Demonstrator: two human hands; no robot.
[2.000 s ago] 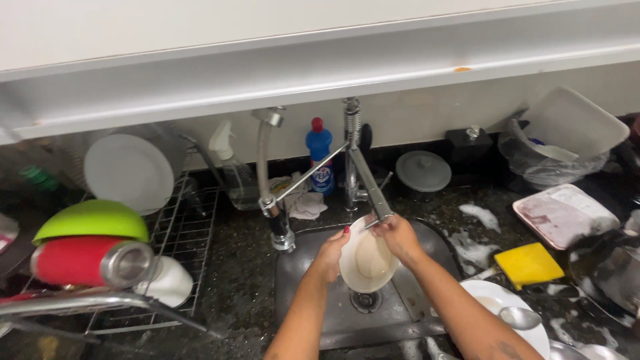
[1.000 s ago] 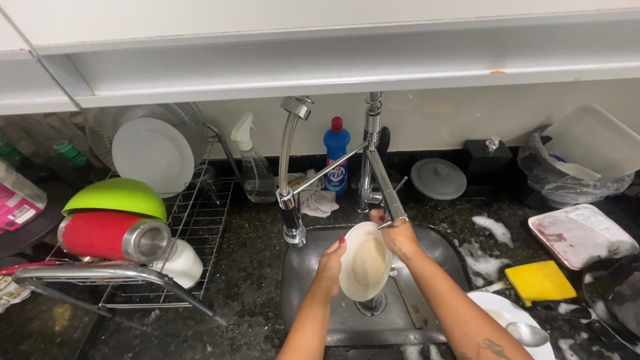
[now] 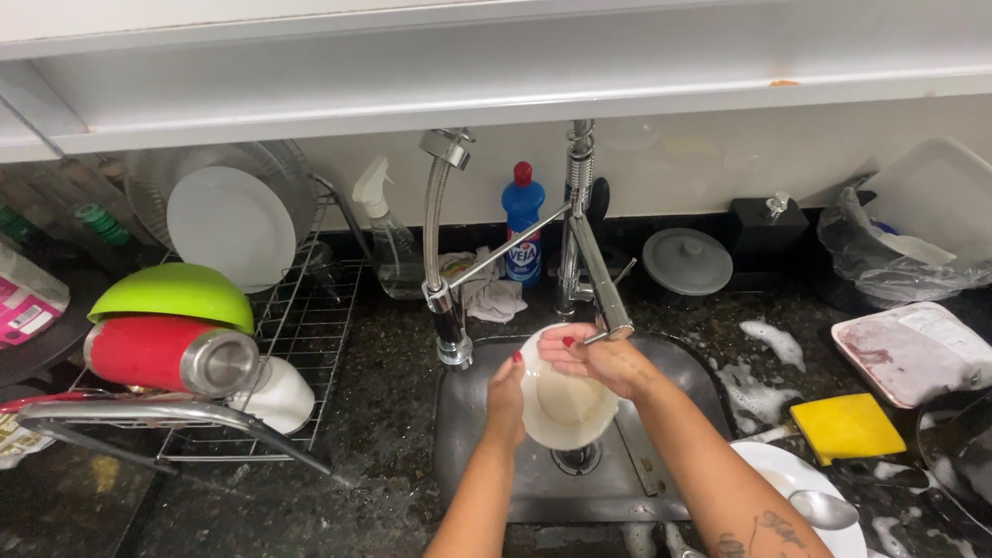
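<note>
A pale bowl (image 3: 570, 399) is tilted over the steel sink (image 3: 496, 484), its inside facing me. My left hand (image 3: 506, 399) grips its left rim, with the thumb along the edge. My right hand (image 3: 593, 356) lies palm up over the bowl's upper part, fingers spread beneath the end of the chrome faucet spout (image 3: 604, 287); whether it also bears on the bowl I cannot tell. A thin lever or rod shows by that hand at the spout's tip. Below the bowl is the drain (image 3: 576, 457), and a flat metal strip (image 3: 635, 457) lies in the sink.
At left, a wire dish rack (image 3: 341, 341) holds a white plate (image 3: 232, 229), a green bowl (image 3: 174, 298) and a red tumbler (image 3: 155, 353). A hose sprayer (image 3: 452, 333) hangs left of the spout. At right are a yellow sponge (image 3: 847, 428), a plate with a spoon (image 3: 825, 510) and a foam tray (image 3: 914, 353).
My right hand has turned from gripping the bowl's right side to lying palm up over its upper part, under the spout. My left hand still holds the left rim.
</note>
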